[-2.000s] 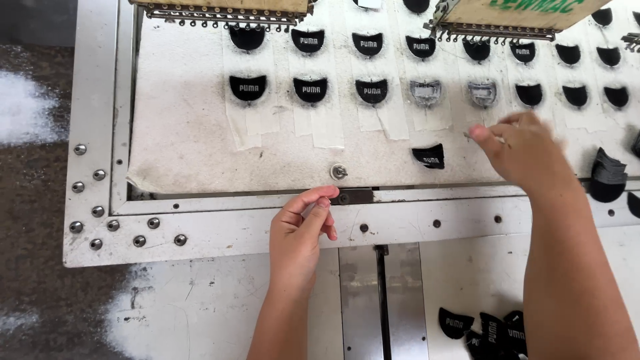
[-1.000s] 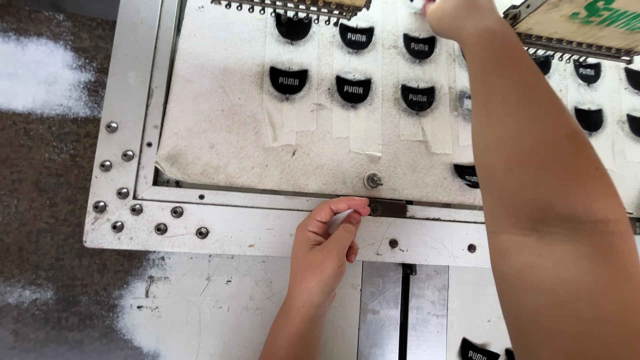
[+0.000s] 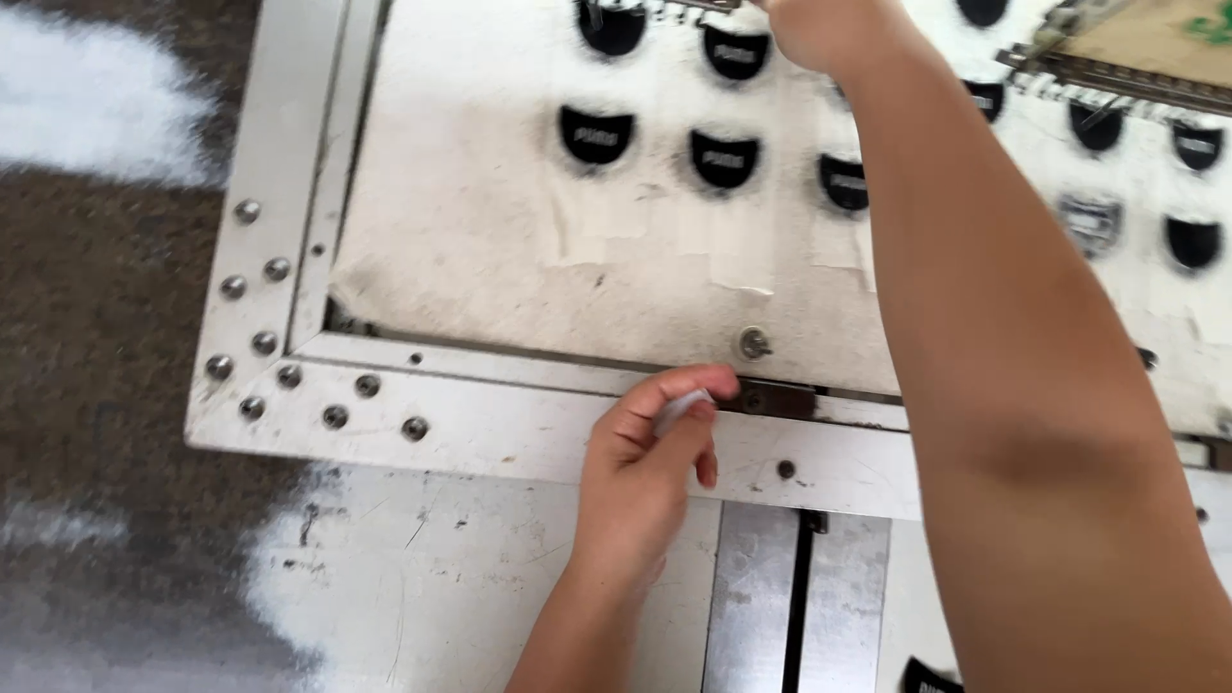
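My left hand (image 3: pixel 659 433) rests by the metal frame's front bar, its thumb and forefinger closed on a small white piece (image 3: pixel 681 409), perhaps paper or backing. My right hand (image 3: pixel 828 29) reaches to the top edge; its fingertips are cut off, so what they touch is hidden. Below and around it, black half-round Puma patches (image 3: pixel 725 159) lie in rows on a pale backing sheet (image 3: pixel 462 192). One spot in the rows shows a grey stitched outline (image 3: pixel 1092 223) without black fabric. My right forearm covers part of the rows.
A riveted metal frame (image 3: pixel 539 457) borders the sheet. A metal stud (image 3: pixel 754 343) stands near its front edge. At the upper right is a machine part with a row of metal hooks (image 3: pixel 1116 77). A loose black patch (image 3: pixel 929 677) lies at the bottom edge, on the table below.
My right hand has moved from near a loose patch at the sheet's front to the far side of the rows. My left hand stays by the front bar. The view has shifted left.
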